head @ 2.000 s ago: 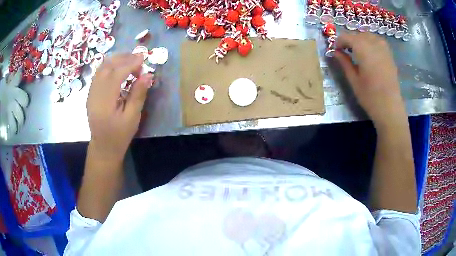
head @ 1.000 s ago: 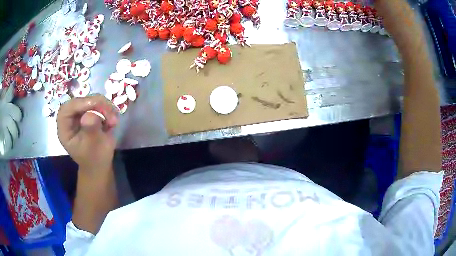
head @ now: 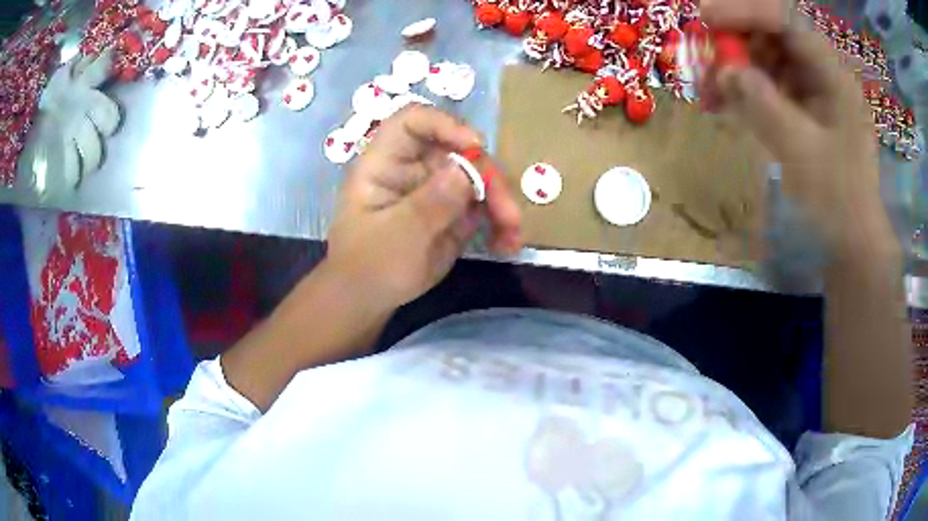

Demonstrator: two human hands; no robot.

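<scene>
My left hand [head: 412, 204] holds a round base [head: 468, 175] on edge between thumb and fingers, left of the cardboard work mat [head: 692, 132]. My right hand [head: 804, 112], blurred, is over the mat's right part and holds a red-headed figurine body [head: 729, 51]. Another round base [head: 541, 183] with two red spots lies flat on the mat. The white glue dish [head: 622, 195] lies to its right. A heap of figurine bodies [head: 580, 41] lies at and beyond the mat's far edge.
Loose bases [head: 410, 69] lie left of the mat, with a bigger pile [head: 254, 46] farther left. An unworn white glove [head: 79, 122] lies at the left. A crate liner with red parts [head: 81, 295] is below the table. Assembled figurines [head: 893, 120] stand at far right.
The view has shifted left. My left hand has moved toward the mat with the base. My right hand has come back from the figurine rows and now holds a figurine body.
</scene>
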